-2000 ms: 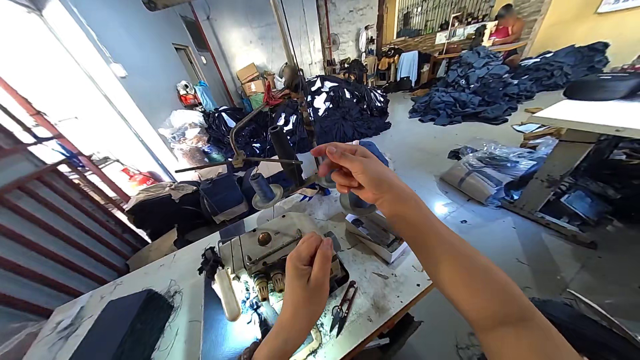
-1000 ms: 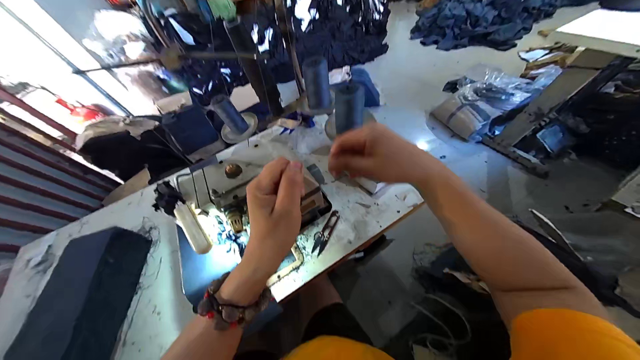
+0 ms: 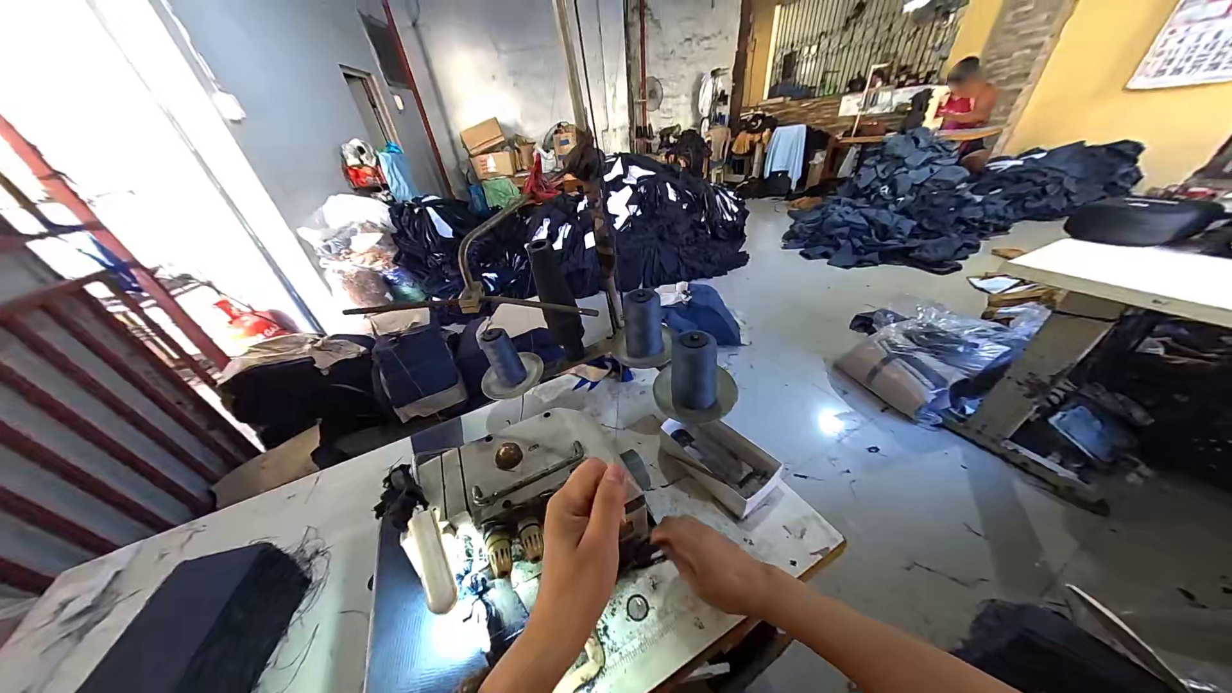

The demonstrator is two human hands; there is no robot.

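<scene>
My left hand [image 3: 585, 520] is raised over the front of an overlock sewing machine [image 3: 539, 443], thumb and fingers pinched together; whether a thread is between them is too fine to see. Low at the machine's right side, my right hand [image 3: 707, 563] has its fingertips by a dark part or object, and its grip is partly hidden. Cones of blue-grey thread [image 3: 694, 371] stand on the thread stand behind the machine, along with a tall dark cone [image 3: 553, 294]. A lamp lights the needle area. The scissors seen earlier cannot be made out.
A stack of dark fabric pieces [image 3: 192, 621] lies on the table at left. An open cardboard box [image 3: 722, 467] holding dark items sits at the table's right corner. Fabric heaps [image 3: 885, 207] and a plastic-wrapped bundle [image 3: 929, 361] lie on the floor. A person [image 3: 965, 106] is far back right.
My right hand has come down from above the table to the machine's right side. My left hand stays raised and pinched over the machine. The view has tilted up since one second ago.
</scene>
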